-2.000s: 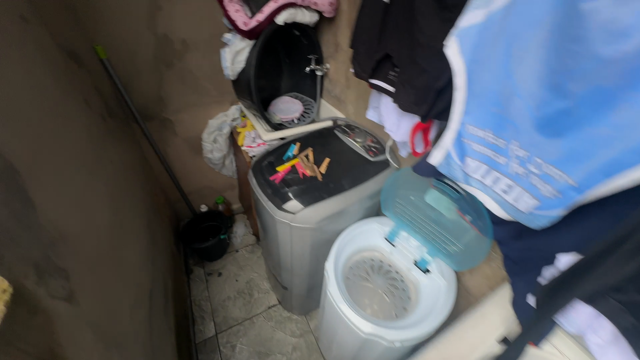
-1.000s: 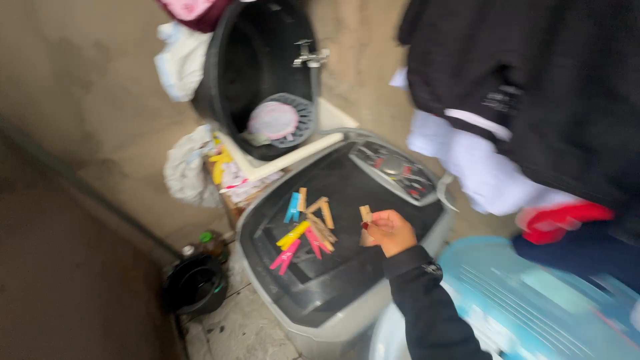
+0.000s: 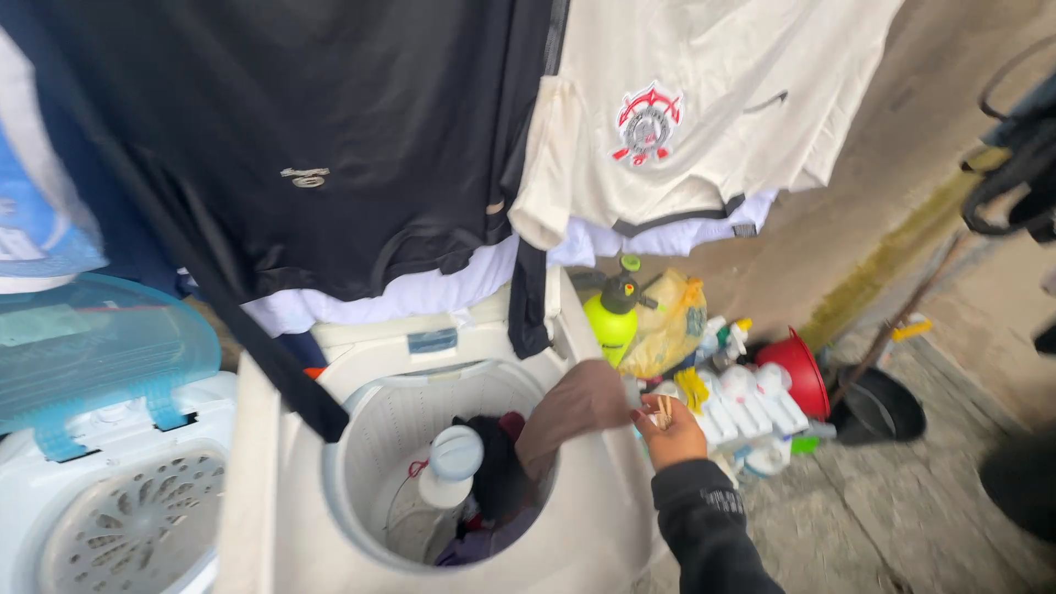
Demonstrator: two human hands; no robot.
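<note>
My right hand, in a black sleeve, holds a wooden clothespin between its fingers. It is beside the right rim of an open top-loading washing machine. A brownish garment, blurred, reaches from the drum to near my fingertips; whether they grip it too I cannot tell. Dark clothes lie in the drum around the white agitator. Above hang a black long-sleeved shirt and a cream shirt with a crest. My left hand is not in view.
A small washer or spinner with a raised blue translucent lid stands at left. At right are a green pump sprayer, several bottles, a red bucket and a black bucket on the tiled floor.
The view has swung right, from the machine with the clothespins on its lid to the open washer. My right hand, over that lid one second ago, is now beside this washer's drum.
</note>
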